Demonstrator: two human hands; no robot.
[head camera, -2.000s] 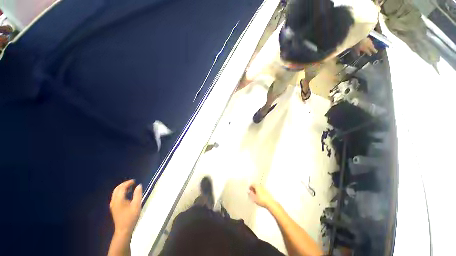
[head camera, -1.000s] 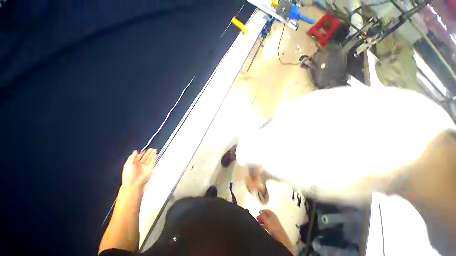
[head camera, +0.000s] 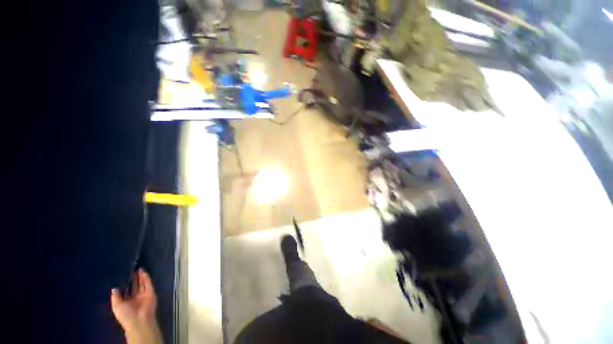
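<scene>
The dark navy fabric (head camera: 74, 168) covers the table on the left, its loose edge running above a lower dark layer. My left hand (head camera: 136, 306) is at this edge at the lower left, with dark cloth between thumb and fingers. A yellow bar (head camera: 171, 199) lies across the lower layer and reaches onto the white table rim, its left end meeting the upper fabric's edge. Of my right hand (head camera: 382, 327), only a small strip of skin shows at the bottom edge, so its fingers are hidden.
A silver-white rail (head camera: 201, 115) crosses the table end, with a blue cutting machine (head camera: 252, 98) on it. A red stool (head camera: 300, 40) stands on the floor beyond. Dark scraps hang and lie beside the white table (head camera: 531, 222) on the right. Khaki cloth (head camera: 437, 60) lies there.
The view has turned and moved along the table, so the yellow bar, rail and blue machine are nearer. The other person has left the view. My left hand has gone from open to gripping the edge.
</scene>
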